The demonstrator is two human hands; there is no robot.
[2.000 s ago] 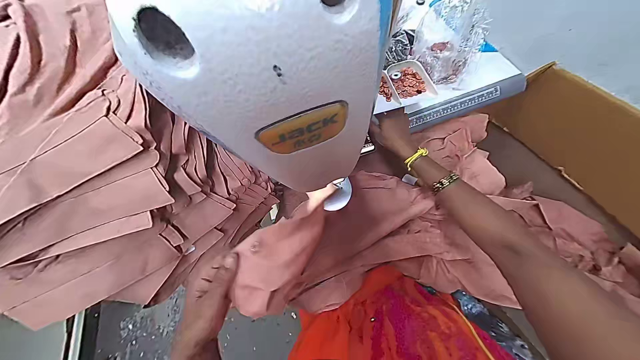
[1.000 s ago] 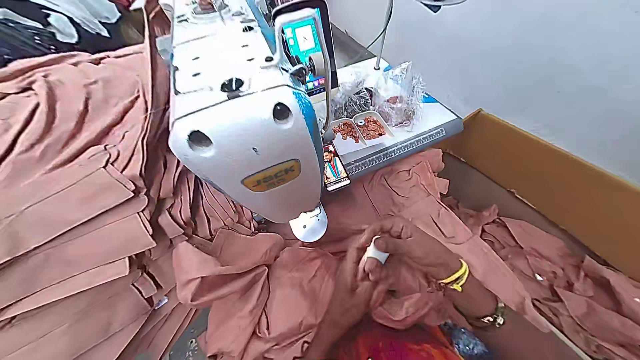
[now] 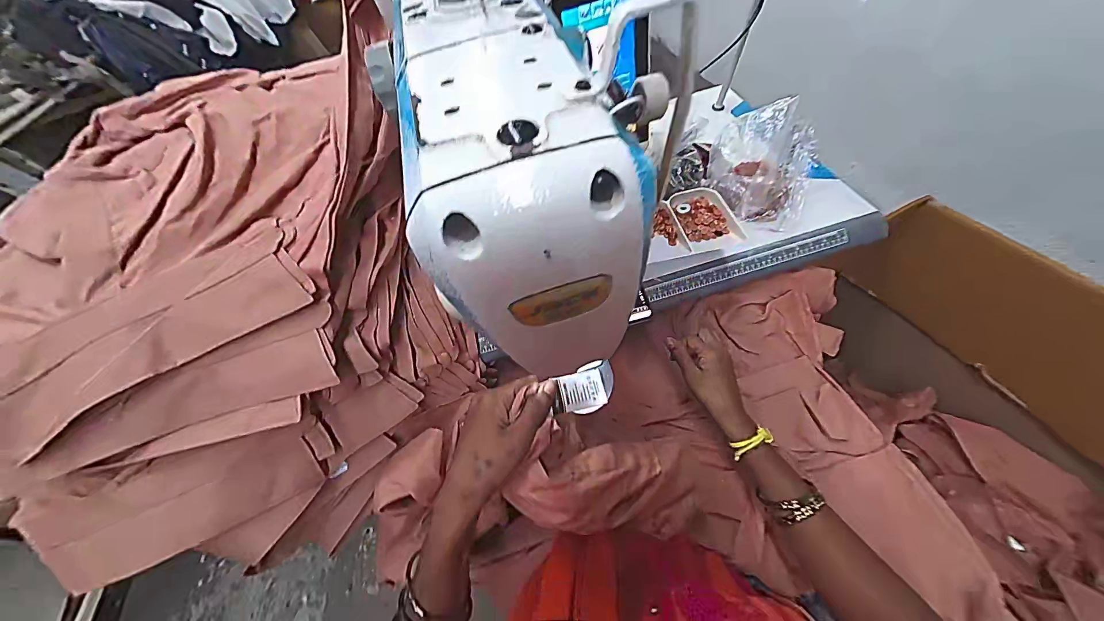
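Note:
A white Jack sewing machine [image 3: 535, 198] stands at the centre, its head pointing toward me. Just below it, my left hand [image 3: 500, 431] pinches pink fabric and the edge of a small white label [image 3: 583, 390] that bears writing. A round white part of the machine shows behind the label. To the right of the machine head, my right hand [image 3: 703, 362] hovers over or rests on the pink garment [image 3: 638, 474], its fingers curled; whether they hold something small I cannot tell. The garment spreads under both hands. The needle area is hidden.
Stacked pink garment pieces [image 3: 172, 345] cover the left side. Behind on the right, a divided tray of small reddish buttons [image 3: 705, 219] and a clear plastic bag [image 3: 763, 168] sit on the machine bed. A brown board edge [image 3: 975, 302] runs along the right, with more pink cloth beside it.
My hands, together at a small white piece one second ago, are now apart. The left is under the machine head at the label, the right farther right.

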